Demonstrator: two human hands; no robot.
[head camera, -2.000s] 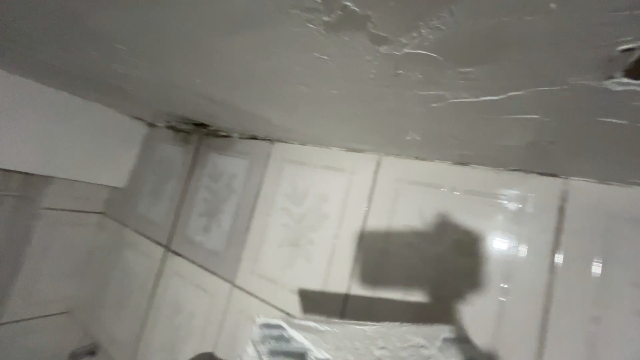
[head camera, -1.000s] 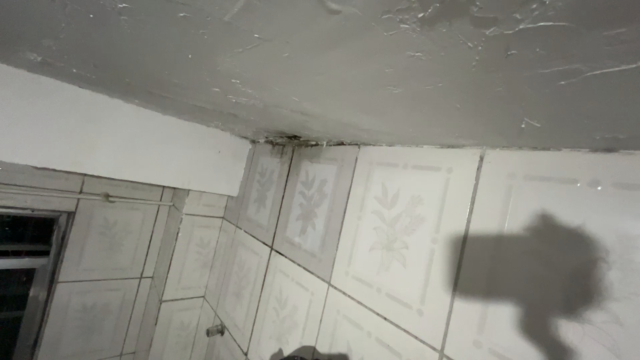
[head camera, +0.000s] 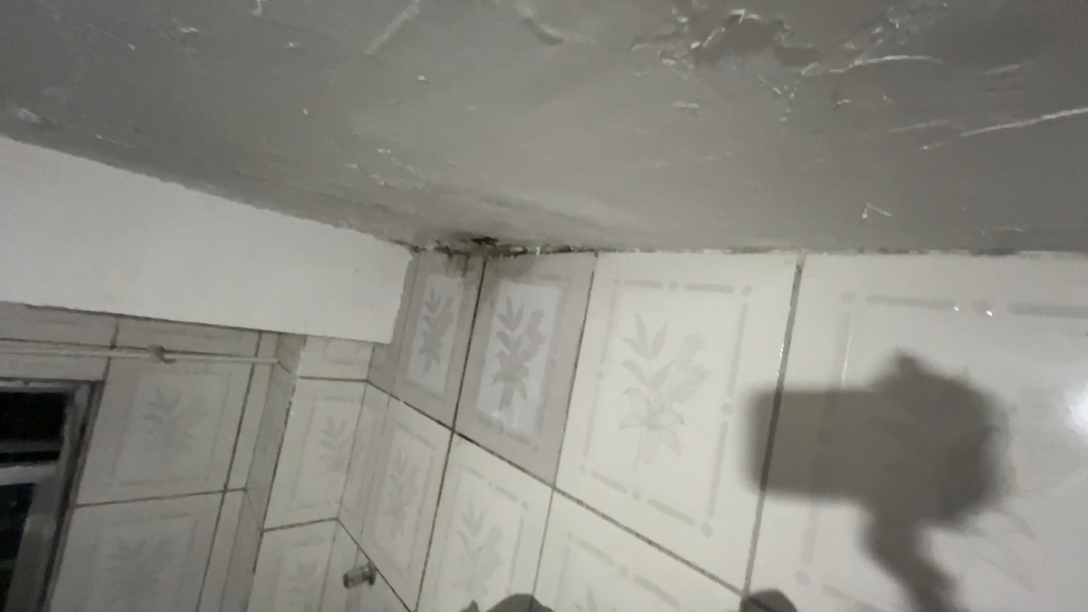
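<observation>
Neither my left hand nor my right hand shows in the head view, so what they hold or touch is hidden. Overhead is a grey ceiling (head camera: 527, 127) with cracked, peeling paint. A dark, mould-like stain (head camera: 484, 245) marks the corner where it meets the wall. Below, white wall tiles (head camera: 659, 382) carry a floral pattern, and two near the corner look greyer (head camera: 520, 357). A blocky dark shadow (head camera: 884, 442) falls on the tiles at the right.
A plain white beam (head camera: 204, 246) runs under the ceiling at the left. Beneath it are a thin pipe or rod (head camera: 195, 355) and a metal-framed window (head camera: 51, 493). A small metal fitting (head camera: 359, 575) juts from the wall at the lower middle.
A pale, rough-surfaced object at the bottom edge two seconds ago is out of view now. The shadow's long lower bar from that frame is gone too. The view has shifted.
</observation>
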